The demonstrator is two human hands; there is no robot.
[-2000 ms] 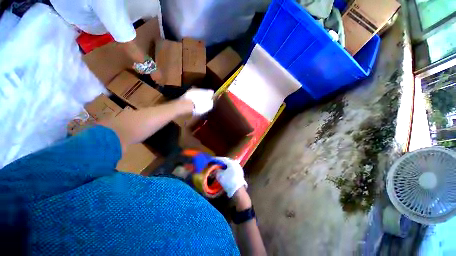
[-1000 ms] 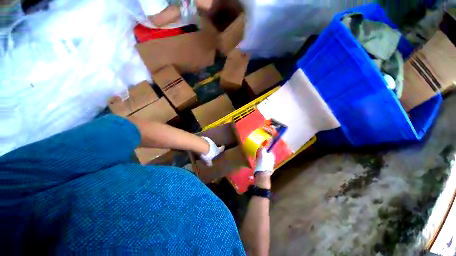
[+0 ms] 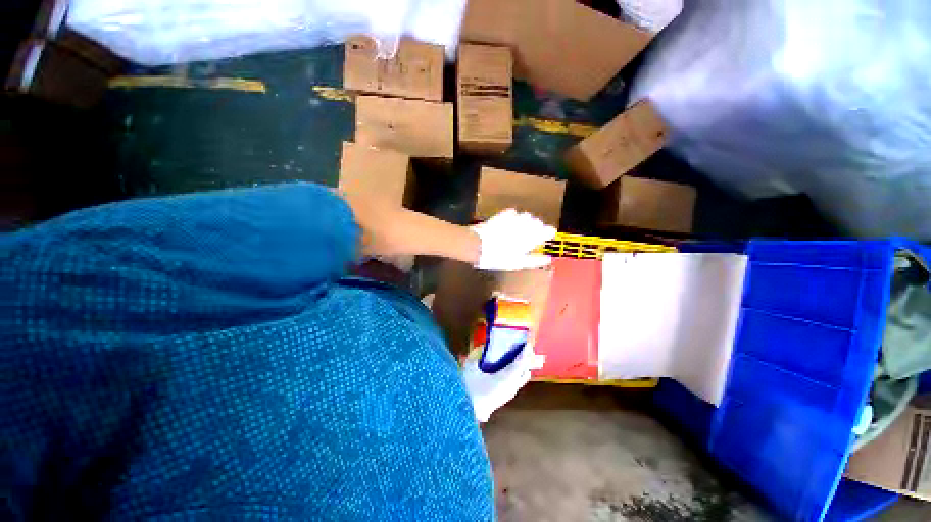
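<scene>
A brown small carton (image 3: 459, 291) lies at the near end of a yellow lattice crate (image 3: 602, 247) covered by a red sheet (image 3: 570, 316) and a white sheet (image 3: 658, 316). My left hand (image 3: 512, 241), in a white glove, holds the carton's far-left side, its fingers partly hidden. My right hand (image 3: 500, 382), also white-gloved, grips a blue and orange tape gun (image 3: 505, 331) over the carton. My sleeve and body hide part of the carton's near side.
Several brown cartons (image 3: 485, 97) lie on the green floor (image 3: 204, 133) beyond my left arm. White plastic-wrapped bundles (image 3: 766, 102) stand at the top. A large blue bin (image 3: 806, 357) with grey-green cloth and cardboard stands at the crate's far end. Stained concrete (image 3: 582, 454) lies along the lower side.
The view has turned, and the fan and the other person's arm have left it. The tape gun has moved from above the red sheet back over the carton. My left hand has shifted along the carton.
</scene>
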